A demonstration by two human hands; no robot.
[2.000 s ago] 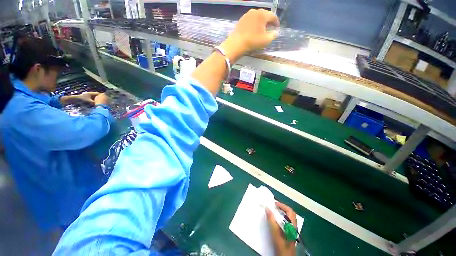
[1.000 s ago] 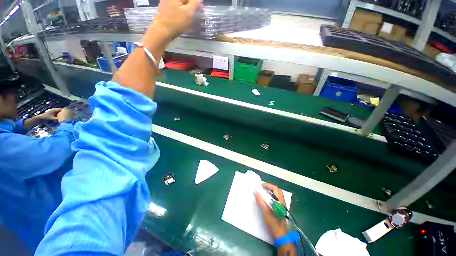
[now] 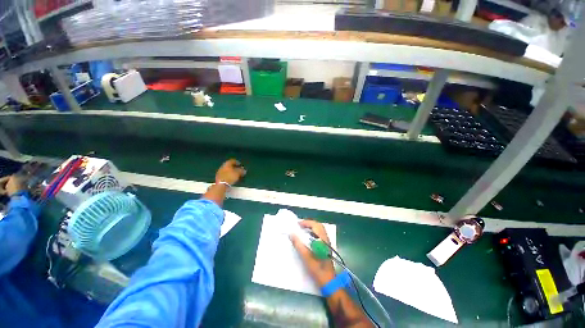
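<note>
My left hand [image 3: 229, 173] reaches over the white rail onto the dark green belt. A small dark module [image 3: 240, 168] shows at its fingertips; whether the fingers grip it I cannot tell. My right hand [image 3: 315, 256] holds a pen-like dispenser [image 3: 320, 249] with a bright green end, over the white paper sheet [image 3: 272, 266]. Its tip is hidden by a crumpled white wipe and the fingers. More small modules [image 3: 291, 173] lie spaced along the belt to the right and left.
A light blue round fan cage [image 3: 109, 225] and white metal box [image 3: 86, 182] stand at left. A white fan-shaped paper [image 3: 414, 285], a mini fan [image 3: 457, 240] and a black controller [image 3: 534, 275] are at right. A post [image 3: 507, 154] rises at right. Another person's sleeve [image 3: 19, 237] shows at left.
My left hand has come down from the clear trays on the overhead shelf to the belt. My right hand stays over the sheet with the dispenser. The view has turned right.
</note>
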